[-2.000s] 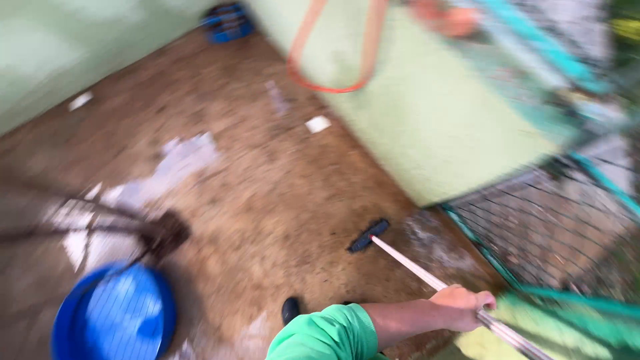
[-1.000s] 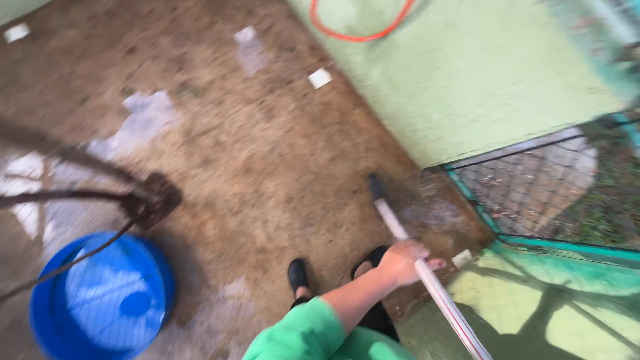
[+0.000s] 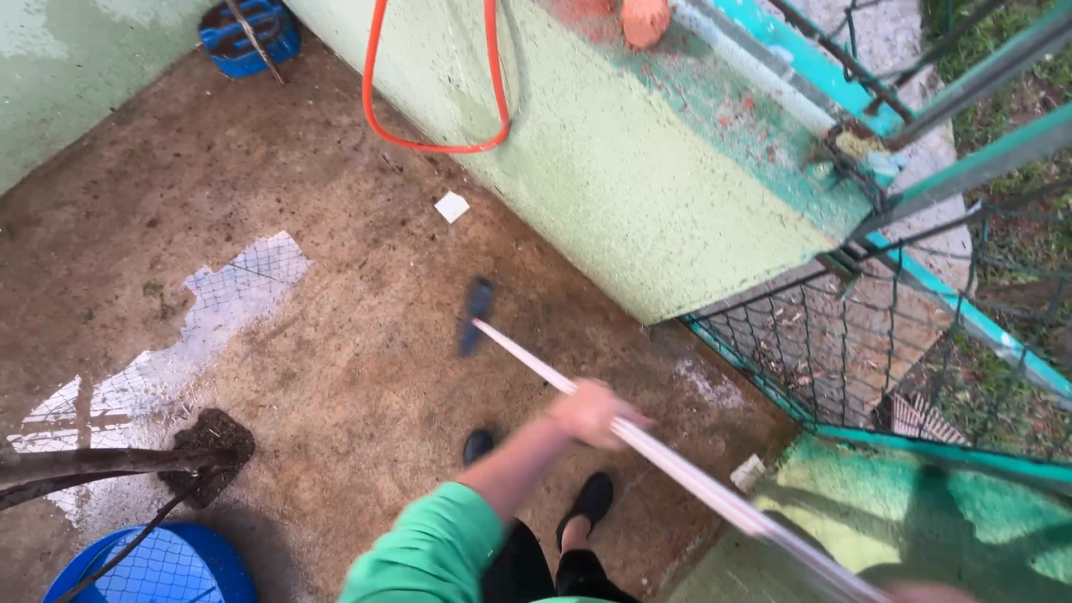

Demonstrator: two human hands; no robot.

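A long-handled broom with a dark blue head (image 3: 476, 318) lies slantwise across the view, its blurred head at the wet brown concrete floor (image 3: 368, 335) ahead of my feet. Around the middle of its pale, striped pole (image 3: 703, 486) my left hand (image 3: 596, 412) is closed, the arm in a green sleeve. Blurred and mostly cut off by the bottom right edge, my right hand (image 3: 930, 593) is at the pole's upper end; its fingers cannot be made out.
Light green walls (image 3: 586, 184) border the floor, with an orange hose (image 3: 435, 149) hanging down one. A wire-mesh gate (image 3: 837, 352) stands right. At left are a blue tub (image 3: 226, 561), dark tree stems (image 3: 109, 462) and a puddle (image 3: 243, 285). A blue container (image 3: 251, 42) sits in the far corner.
The broom head has moved left, away from the wall by the gate, and now lies ahead of my left foot. My left hand stays on the pole. My right hand has come into view.
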